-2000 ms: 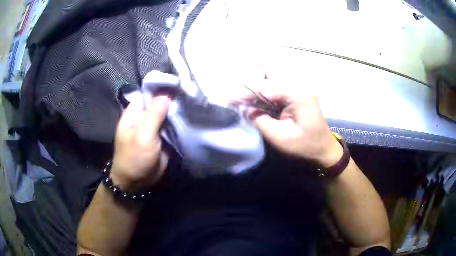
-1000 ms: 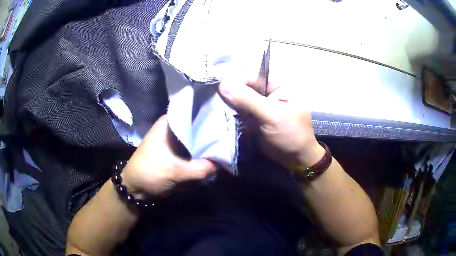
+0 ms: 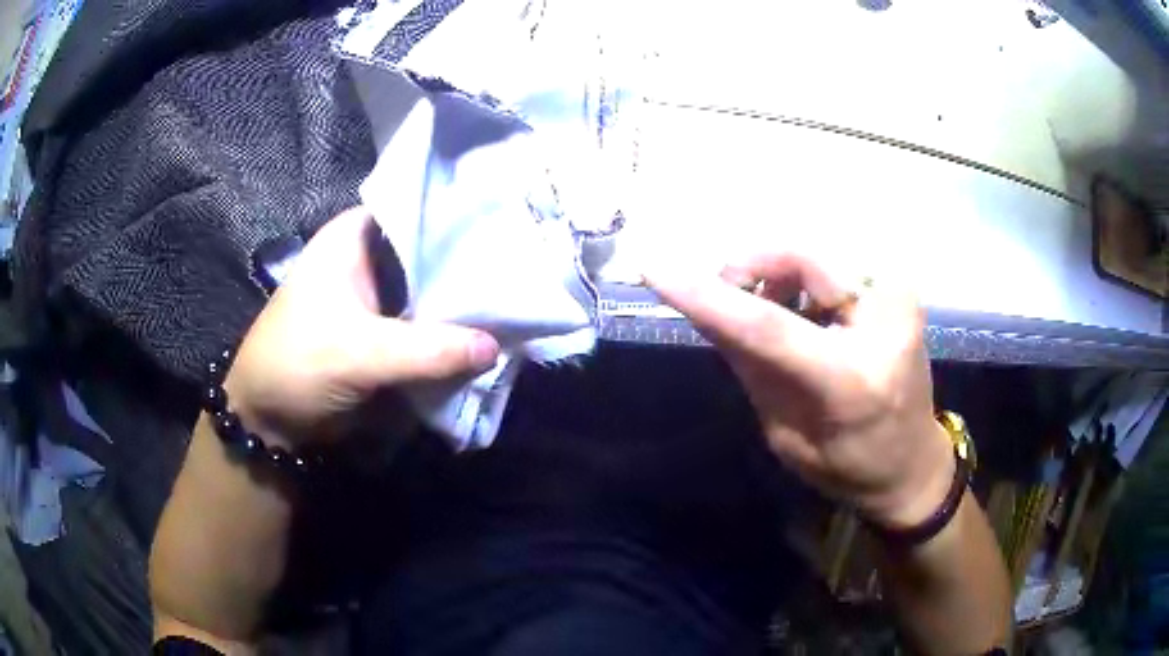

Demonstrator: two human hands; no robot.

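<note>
The pale lining [image 3: 481, 244] hangs in folds over the table's front edge, with a narrow frayed seam edge along its right side. It joins dark herringbone cloth [image 3: 192, 192] at the left. My left hand [image 3: 346, 333] grips the lining, thumb on top and fingers hidden beneath. My right hand [image 3: 820, 385] is just right of the lining and not gripping it, index finger stretched towards its edge, other fingers curled. Small glints show at its fingers; whether it holds a tool is unclear.
The bright white machine table [image 3: 820, 192] has a grey ruler-marked front edge [image 3: 1026, 337]. A brown-and-black rectangular item [image 3: 1128, 237] is at the right. Papers or cloth scraps [image 3: 1058, 590] show below the table at lower right. Pale cloth [image 3: 58, 461] hangs at far left.
My right hand has let go of the cloth and moved right. The slim pointed tool seen upright in it no longer shows clearly. The lining is more spread, and my left hand has shifted left.
</note>
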